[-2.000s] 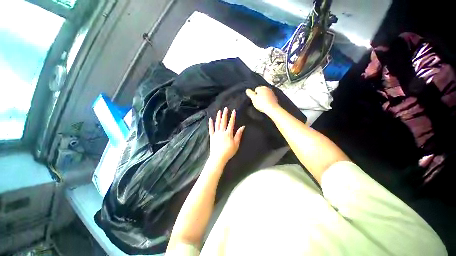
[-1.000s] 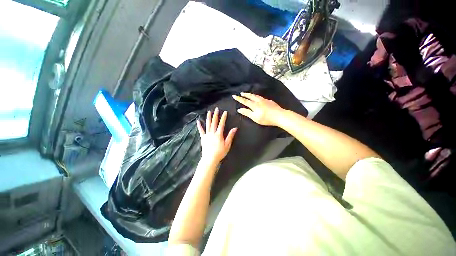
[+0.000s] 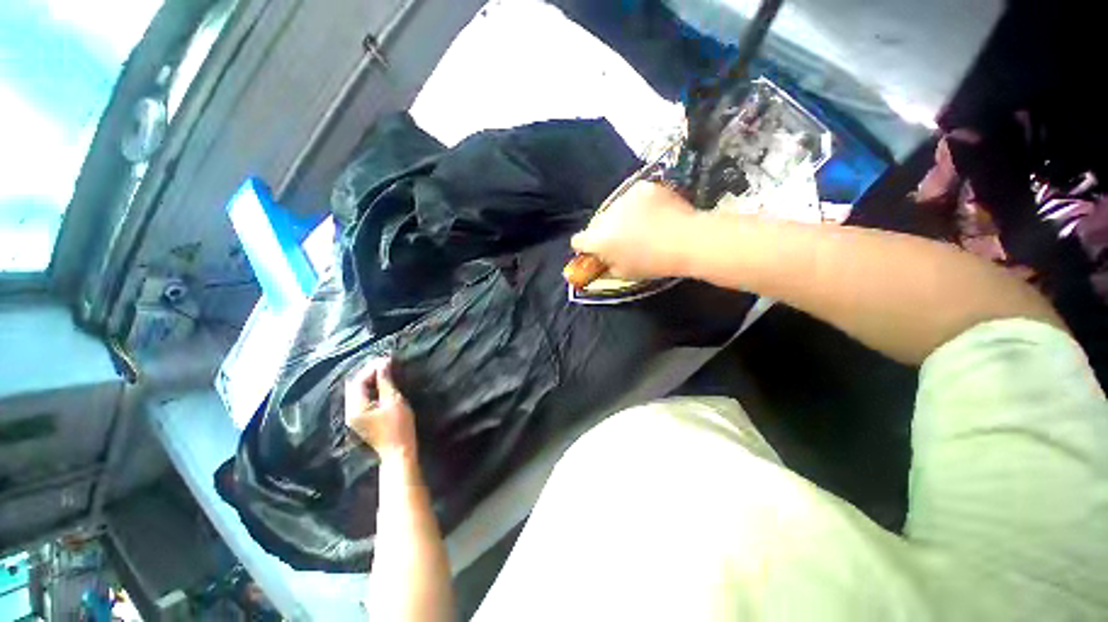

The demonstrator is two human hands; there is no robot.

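Note:
A large black garment with a shiny, wrinkled lining lies over the table. My right hand is closed around the orange-brown handle of the steam iron, at the right part of the garment. The iron's rim shows around the hand; whether its plate touches the cloth cannot be told. My left hand is on the lining at the left, fingers bent and pinching the cloth.
A crumpled pale cloth and an empty wire-like rest lie at the back right. A blue box stands at the back left. Purplish garments are heaped at the far right. The wall has a pipe.
The steam iron has left the pale cloth and is now in my right hand over the garment. My left hand has moved left and its spread fingers have closed on the lining.

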